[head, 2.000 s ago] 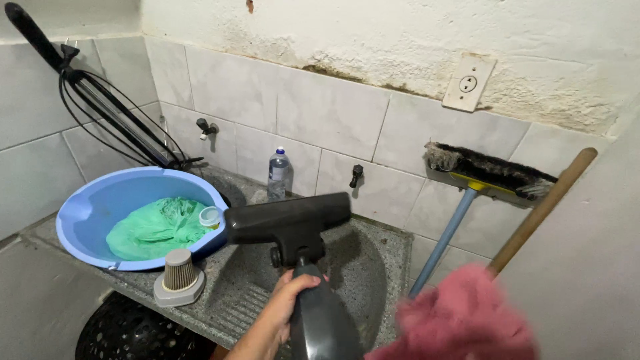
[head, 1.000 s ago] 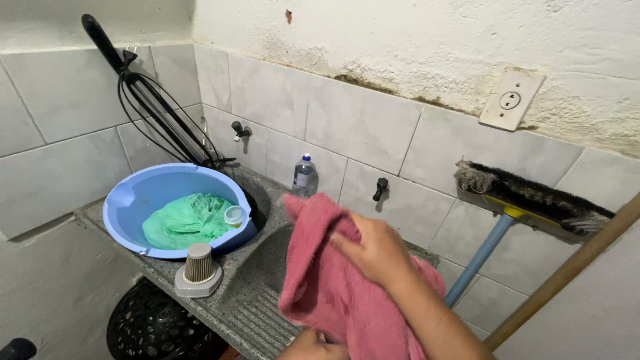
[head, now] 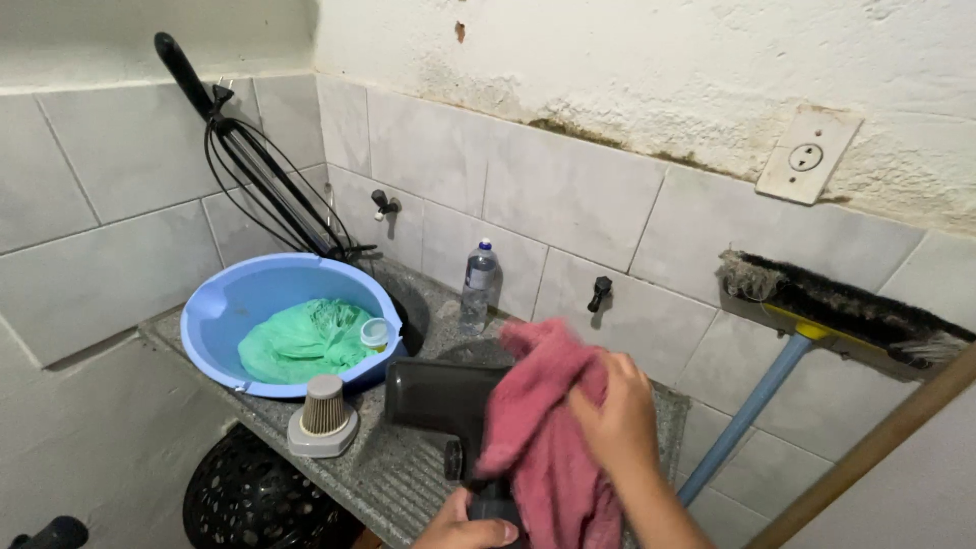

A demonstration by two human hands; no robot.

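My left hand [head: 469,522], low in the middle of the head view, grips the dark neck of a vacuum cleaner's floor head [head: 442,396], whose wide nozzle points up and left. With my right hand [head: 618,415] I hold a pink cloth [head: 545,412] against the right side of that nozzle, covering part of it. A pleated vacuum filter [head: 323,419] on a grey base stands at the sink's front edge. Behind it, a blue plastic basin [head: 286,267] holds a green plastic bag [head: 305,343] and a small clear cup [head: 374,333].
A stone sink [head: 396,473] with a ribbed washboard lies beneath my hands. A plastic bottle [head: 477,290] stands by the tiled wall near two black taps [head: 601,293]. Right are a broom [head: 808,328] and a wooden pole [head: 869,450]; a corded black appliance [head: 259,168] leans in the corner.
The pink cloth, at the lower right two seconds ago, is now against the floor head. The nozzle, hidden behind the cloth one second ago, shows again to its left.
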